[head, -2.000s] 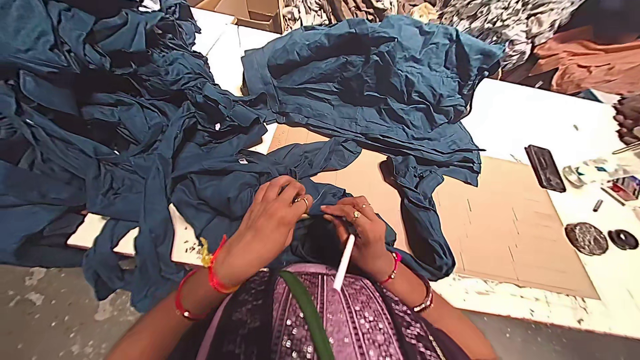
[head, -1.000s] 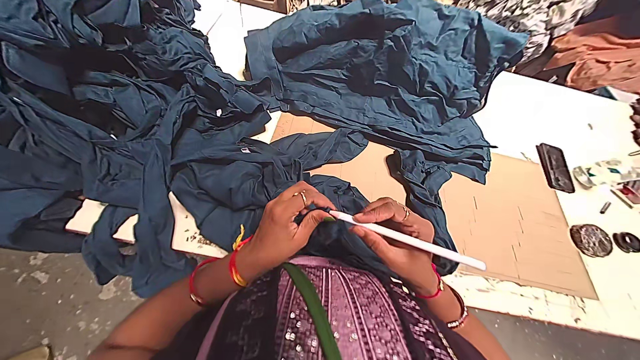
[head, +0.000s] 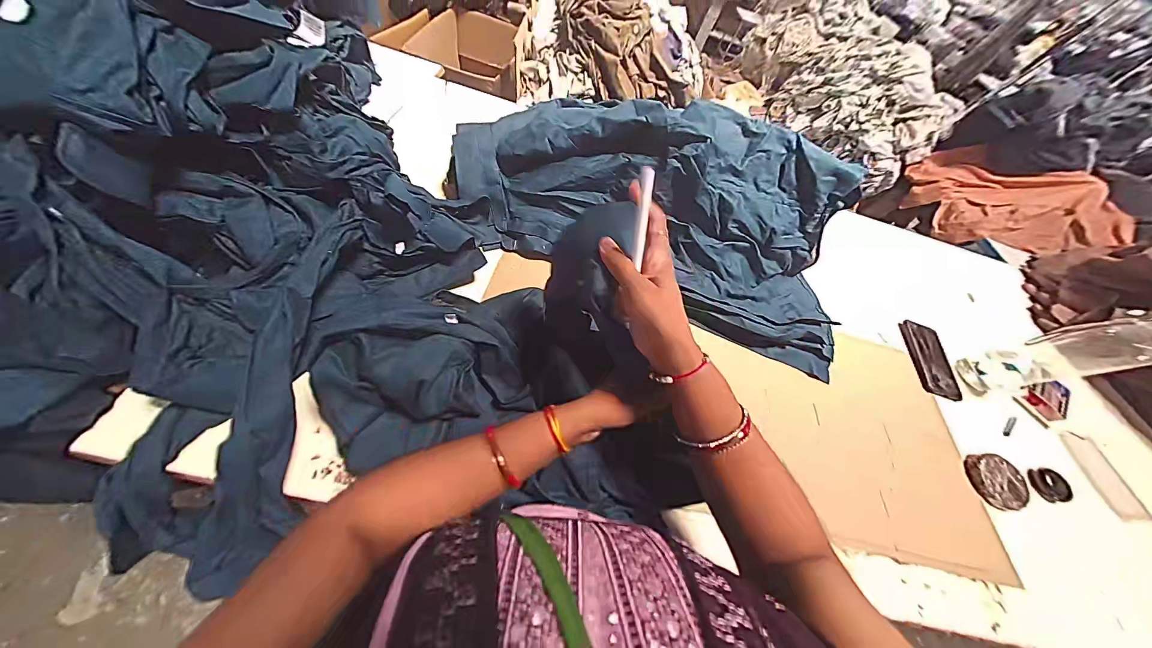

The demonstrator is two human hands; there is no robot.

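A white stick-shaped tool point(head: 643, 219), perhaps a pen, stands nearly upright in my right hand point(head: 650, 288), between thumb and fingers. Dark blue cloth point(head: 585, 261) is raised against the same hand. My left hand point(head: 621, 405) reaches under my right wrist into the dark blue cloth, and its fingers are hidden, so its grip does not show. Beyond my hands lies a spread, folded blue garment point(head: 756, 180). A large heap of the same blue garments point(head: 225, 243) covers the left side.
A cardboard sheet point(head: 864, 450) lies on the white table point(head: 936, 270) at right. Near it are a black phone-like case point(head: 931, 360), a round dark disc point(head: 996, 481), a black ring point(head: 1050, 484) and a small box point(head: 1047, 400). Behind stand an open carton point(head: 463, 45) and cloth heaps point(head: 846, 81).
My hands were close together near my body, with the white tool at the cloth. My right hand has moved forward and up with the tool, and blue cloth is now lifted beside it.
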